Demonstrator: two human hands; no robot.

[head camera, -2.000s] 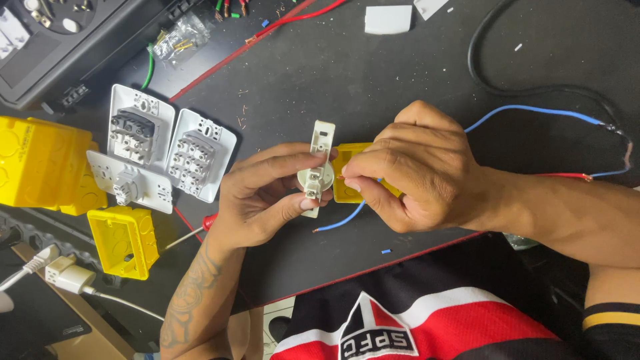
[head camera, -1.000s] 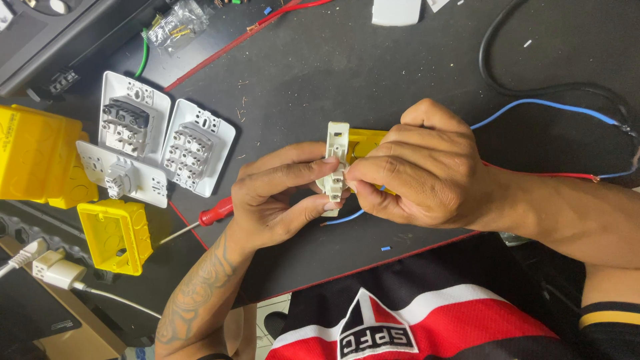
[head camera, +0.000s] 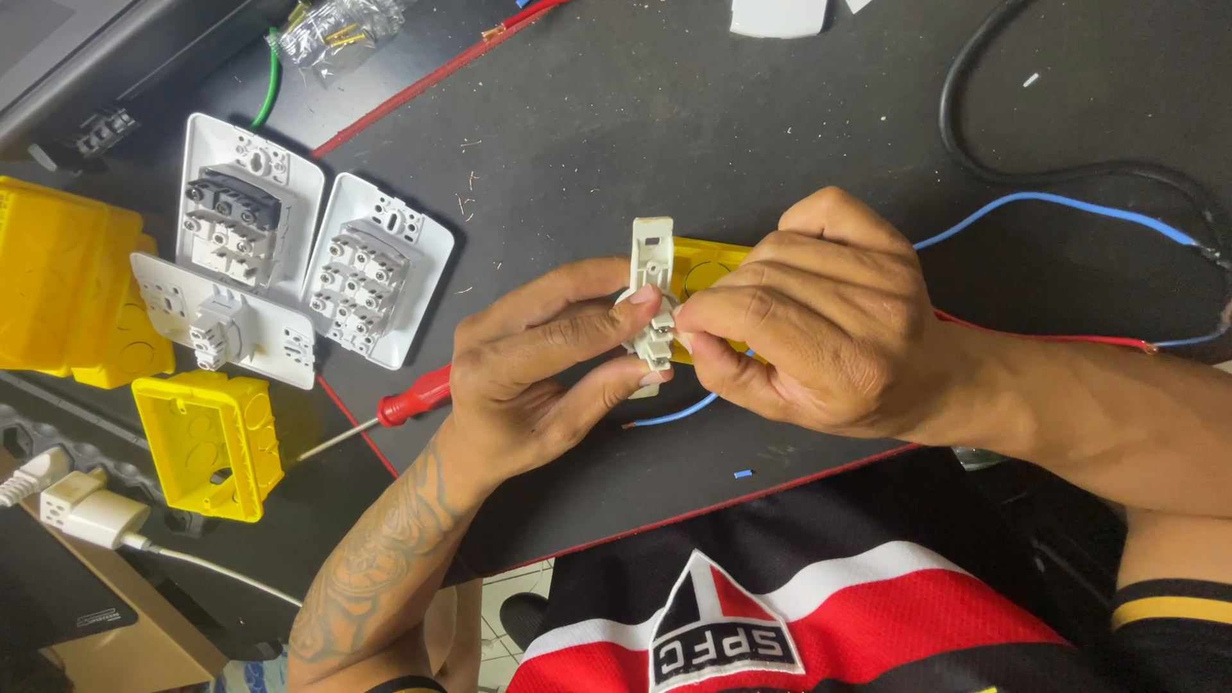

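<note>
My left hand grips a narrow white plastic wiring-device module with screw terminals, held upright between thumb and fingers. At its terminal side are the pinched thumb and forefinger of my right hand; whether they hold something small is hidden. Behind the right hand lies a yellow plastic electrical box, partly covered. A blue wire with a bare copper end comes out below it. Left of my left hand rests a red-handled screwdriver, its handle end hidden by that hand.
White wall plates with terminal modules lie face down at left, beside yellow boxes. A black cable and a blue wire cross the right side. A bag of small parts is at upper left; a plug adapter is at lower left.
Two seconds ago my right fingers were a little apart from the module; they are now against its terminal side. My left hand keeps its hold on the module.
</note>
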